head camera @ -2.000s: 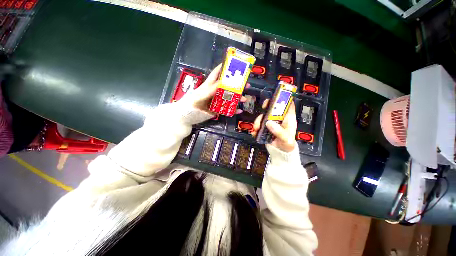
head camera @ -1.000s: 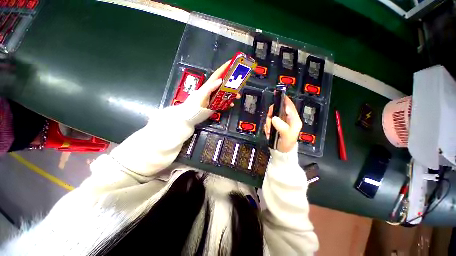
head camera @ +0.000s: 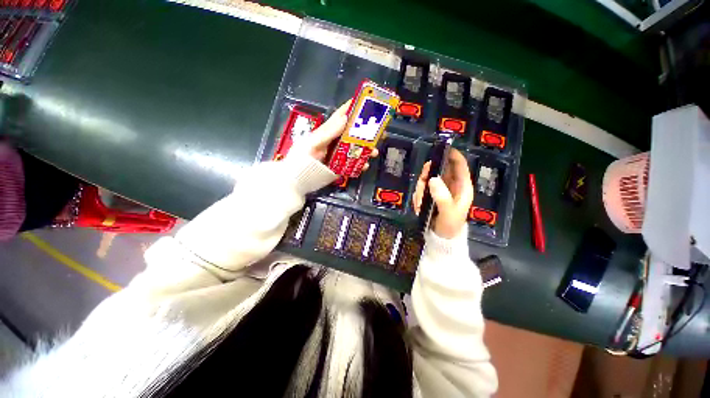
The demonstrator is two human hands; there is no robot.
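Note:
My left hand (head camera: 330, 137) holds a red keypad phone (head camera: 364, 128) with its yellow-framed screen and keypad facing up, above the clear tray (head camera: 510, 200). My right hand (head camera: 448, 194) holds a black phone (head camera: 437, 172) turned on edge, so its face is hidden. In the tray, several black phones (head camera: 394, 172) lie back up with red ovals, and a red phone (head camera: 297, 130) lies at the left. A row of batteries (head camera: 363, 239), brown with white strips, lies along the near side of the tray. Part of the tray is hidden by my hands.
To the right lie a red pen-like stick (head camera: 537, 213), a black piece with a yellow mark (head camera: 577, 184), a dark smartphone (head camera: 588, 272), and a pink fan (head camera: 626, 192) beside a white housing (head camera: 681, 186). Another battery (head camera: 490, 270) lies near my right sleeve. A red stool (head camera: 124, 217) stands at left.
The phone in my right hand has turned from showing its yellow-framed screen to edge-on. The red phone in my left hand has tilted slightly. The whole view has shifted a little.

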